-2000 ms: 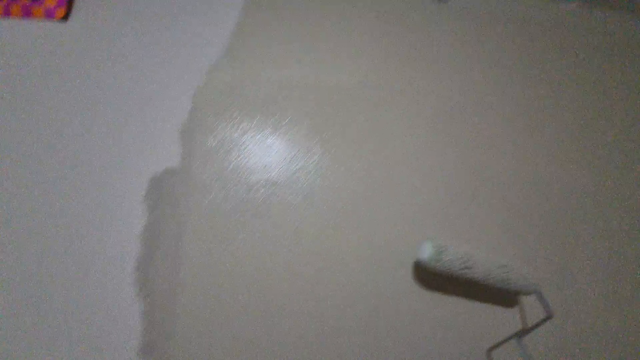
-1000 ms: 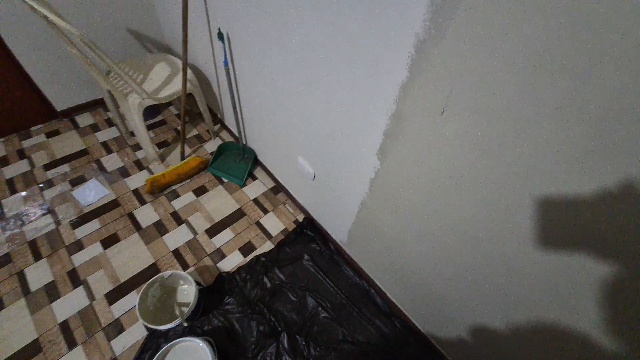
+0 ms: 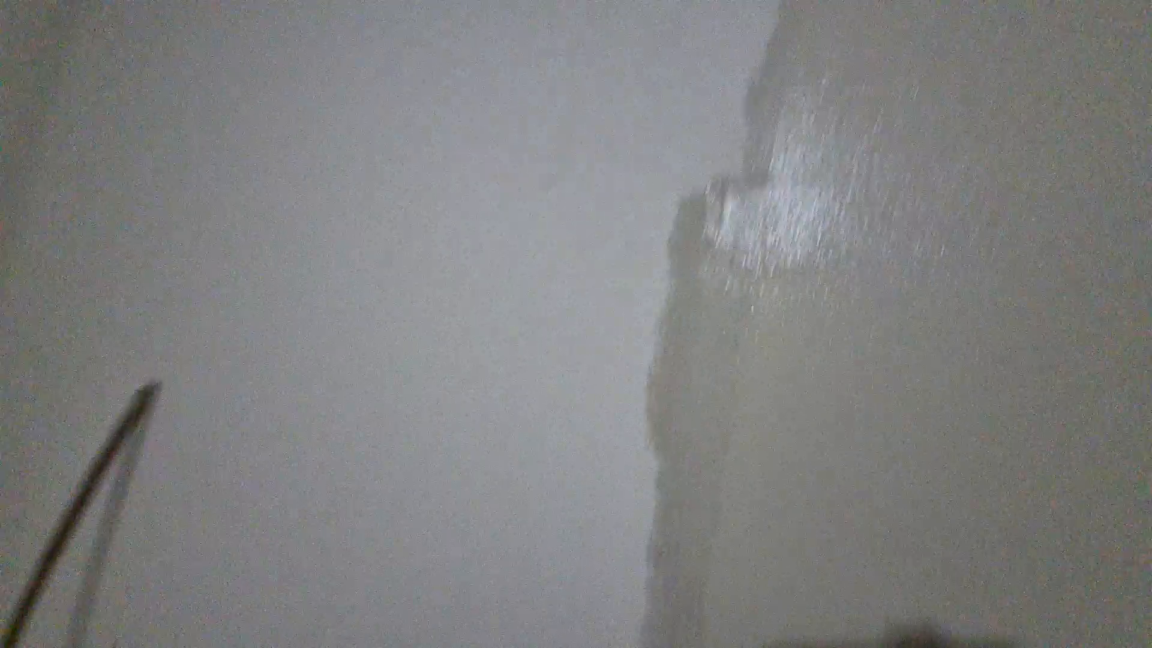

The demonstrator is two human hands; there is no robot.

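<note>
A wall fills the head view. Its left part is a pale, unpainted-looking surface (image 3: 405, 315), and its right part carries a darker beige-grey coat of paint (image 3: 900, 450) with an uneven, stepped edge between them. Light glares off the wet-looking paint near that edge. Neither my left hand nor my right hand is in view, and the paint roller is out of sight. A dark blurred shape (image 3: 922, 637) shows at the bottom edge on the right; whether it is a shadow or an object I cannot tell.
At the lower left a thin brown stick (image 3: 81, 504), likely a broom handle, leans at a slant against the pale wall, with its shadow (image 3: 103, 531) just to the right.
The view has swung up from the floor, buckets and black plastic sheet to the wall. The roller seen on the painted area two seconds ago is out of view.
</note>
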